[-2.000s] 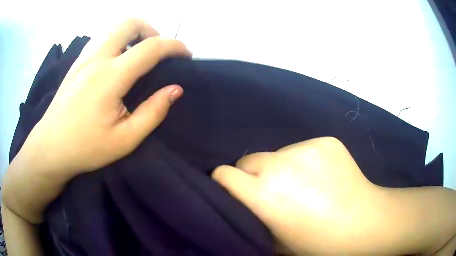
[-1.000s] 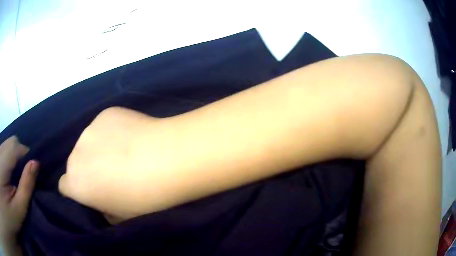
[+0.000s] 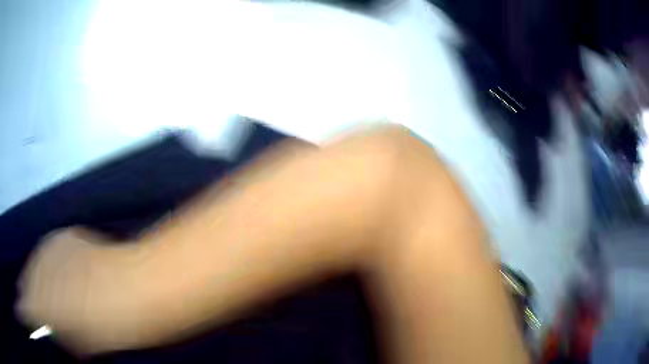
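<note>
A dark garment [image 3: 107, 181] lies on the white table [image 3: 285, 64] at the left and bottom of the blurred view, with a notch in its top edge. My right hand [image 3: 75, 291] is at the lower left over the garment, and its forearm crosses the cloth. The fingers are hidden or blurred. A small bright silvery sliver [image 3: 41, 332] shows at the hand's lower edge; I cannot tell what it is. My left hand is out of the picture.
Dark cloth [image 3: 523, 135] lies along the table's right edge. Beyond it are blurred bluish and grey shapes. A blurred red thing [image 3: 578, 330] is at the lower right. A small dark mark [image 3: 29, 141] is on the table at the left.
The view has swung to the right and blurred. My left hand has left the picture at the left. My right hand sits further left and lower, and a bright sliver now shows by it.
</note>
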